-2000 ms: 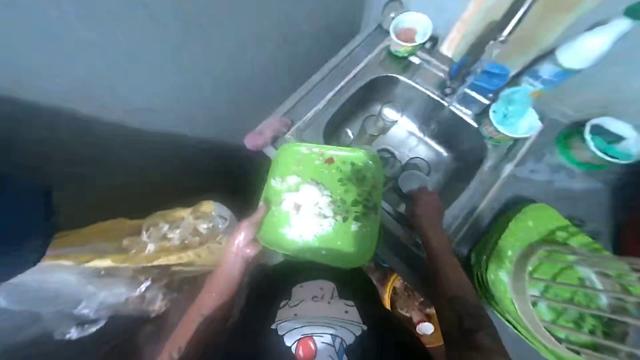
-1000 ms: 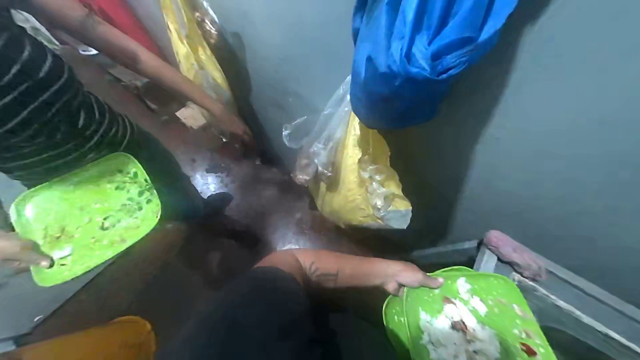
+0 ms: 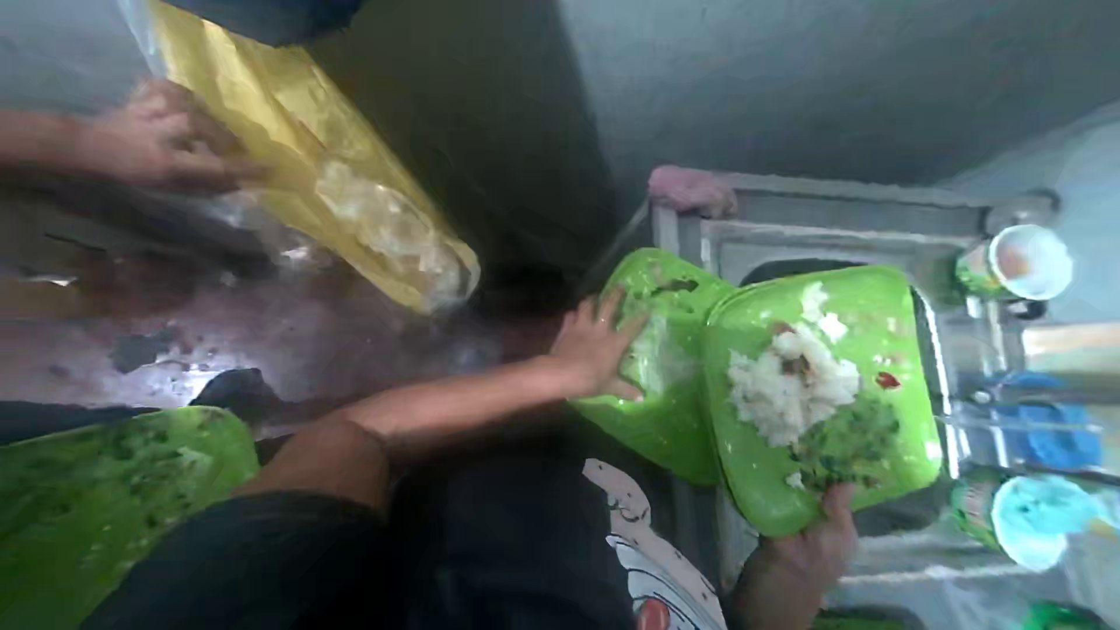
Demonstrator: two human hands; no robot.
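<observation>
My left hand (image 3: 599, 350) lies with spread fingers on the face of a green plastic plate (image 3: 661, 350) that bears wet food remains; whether anything under this plate supports it is hidden. Overlapping its right side is another green plate (image 3: 840, 324), which my right hand (image 3: 818, 542) grips at the lower edge, thumb on top. A clump of white rice (image 3: 792, 385), chopped greens (image 3: 849, 437) and a small red scrap (image 3: 887, 381) lie on that plate. Both plates are at the left part of a metal sink (image 3: 840, 223), covering much of its basin.
Another person's hand (image 3: 166, 140) is beside a yellow bag (image 3: 297, 149) at the upper left. A third green plate (image 3: 131, 490) with scraps is at lower left. A pink cloth (image 3: 691, 188) lies on the sink corner. Tubs (image 3: 1032, 262) and a blue object (image 3: 1054, 429) stand at right.
The view has swung back toward the sink. A second ago my left hand held the rice plate's edge; now my right hand holds it and my left is on another plate.
</observation>
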